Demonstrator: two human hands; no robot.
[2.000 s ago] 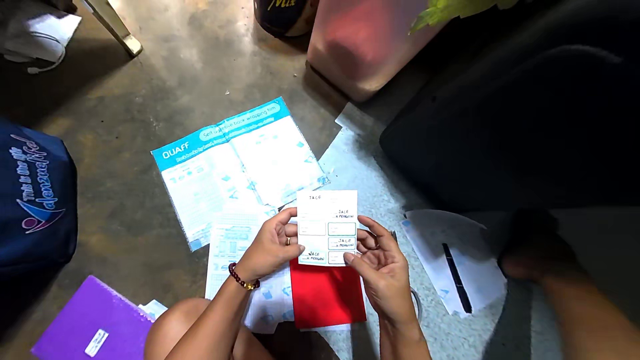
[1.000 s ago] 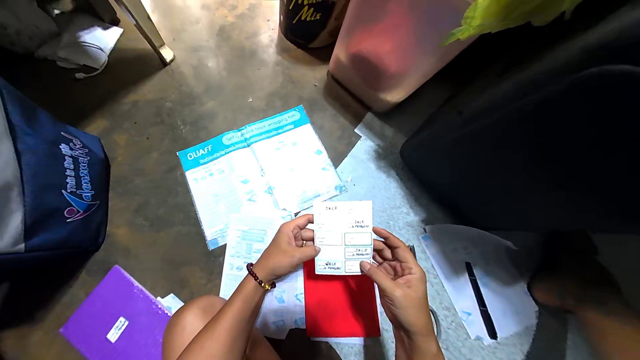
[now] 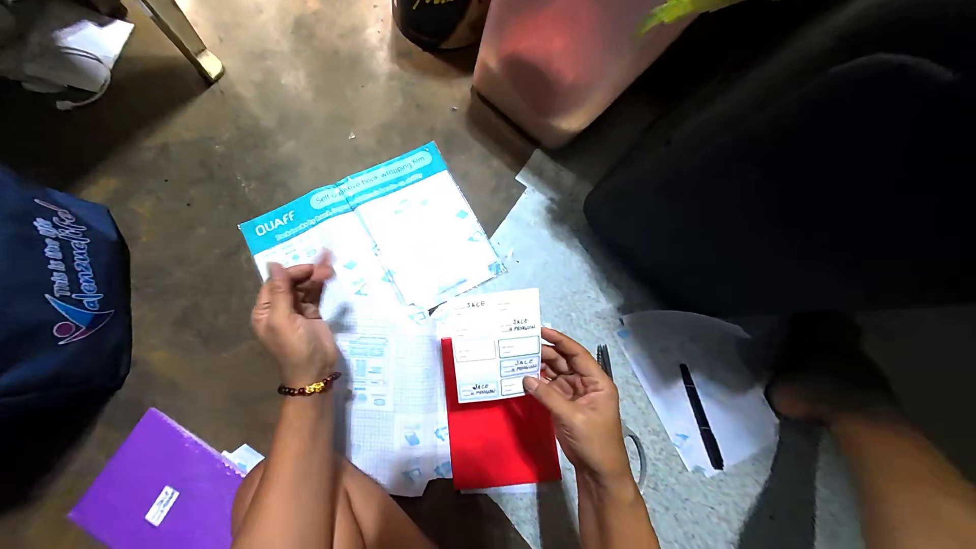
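Observation:
My right hand [image 3: 576, 393] pinches the lower right edge of a white sheet of name labels [image 3: 496, 347], some with handwriting. Beneath the sheet lies a red notebook or folder [image 3: 503, 450]. My left hand [image 3: 293, 316] is raised to the left of the sheet, fingers partly curled and slightly blurred, with nothing seen in it. Below and beyond it lies a wrapper for self-adhesive book wrapping film [image 3: 427, 248] with a blue band. A grid-printed backing sheet [image 3: 381, 419] lies left of the red item. Scissors [image 3: 637, 457] are partly hidden behind my right hand.
A black pen [image 3: 701, 419] lies on white paper [image 3: 656, 343] at the right. A purple folder [image 3: 160, 488] with a label is at lower left, below a dark blue bag [image 3: 61, 282]. A translucent bin [image 3: 564, 69] and a dark bulky object [image 3: 778, 191] stand beyond. A bare foot [image 3: 808, 381] is at right.
My left hand has let go of the label sheet and moved away to the left. The right hand still holds the sheet.

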